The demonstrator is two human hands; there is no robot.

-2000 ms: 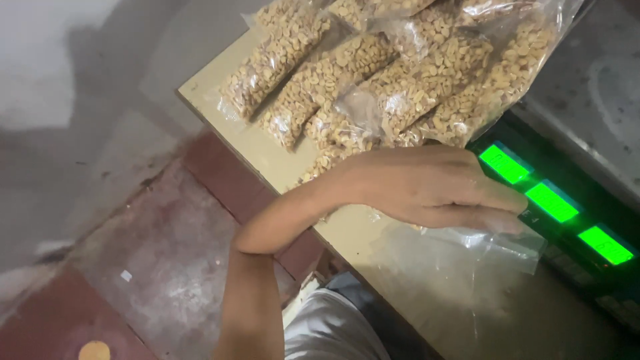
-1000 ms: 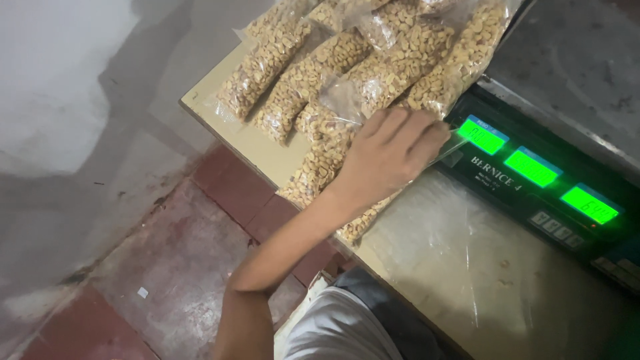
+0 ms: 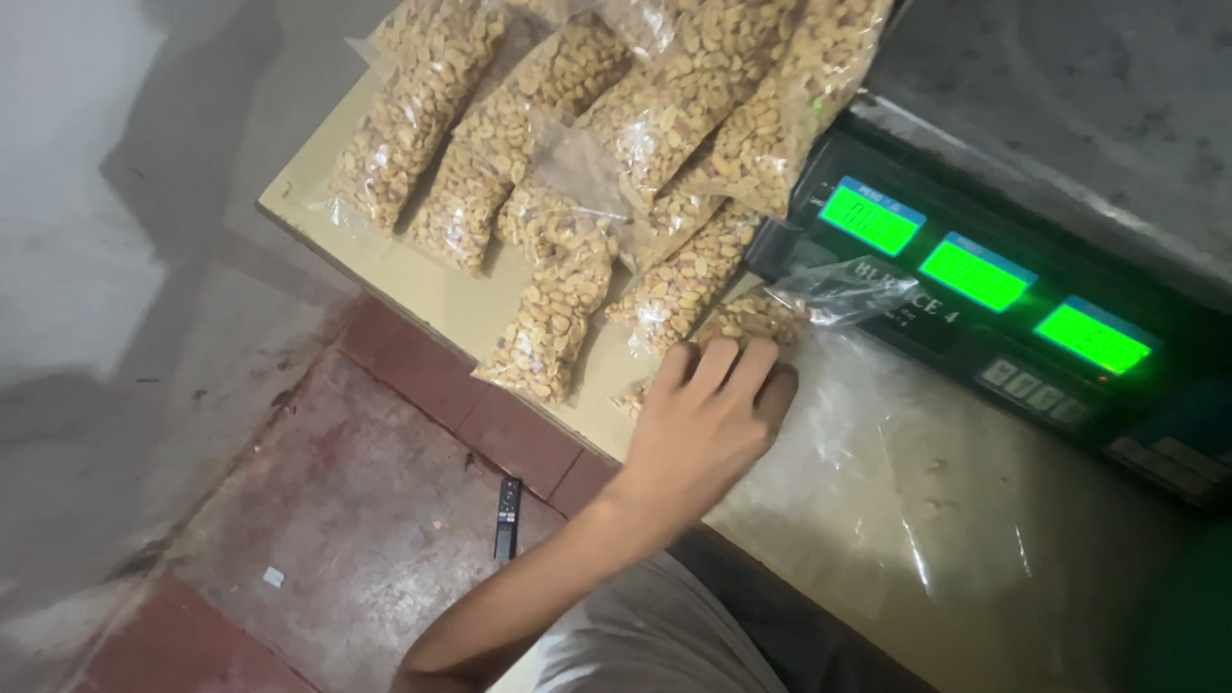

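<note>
My left hand [image 3: 717, 414] reaches up from the bottom, its fingers curled over a clear plastic bag of shelled peanuts [image 3: 756, 318]. That bag's loose plastic end lies against the front of a black digital scale [image 3: 876, 289] with three green displays. Much of the bag under my fingers is hidden. Just left of it lie another peanut bag [image 3: 683, 279] and a shorter one [image 3: 549, 327]. Several more filled bags [image 3: 419, 115] are crowded together on the pale table [image 3: 337, 183], some overlapping. My right hand is out of view.
Clear plastic [image 3: 866, 452] lies on the table below the scale. A grey surface [image 3: 1078, 106] extends behind the scale. Beyond the table's left edge, a black remote control [image 3: 507, 518] and a small white scrap [image 3: 273, 577] are on the red and grey floor. Something dark green shows at lower right.
My left hand has moved from beside the scale's displays down toward the table's near edge. A bag with a loose plastic end now shows under its fingers. The remote control has come into view.
</note>
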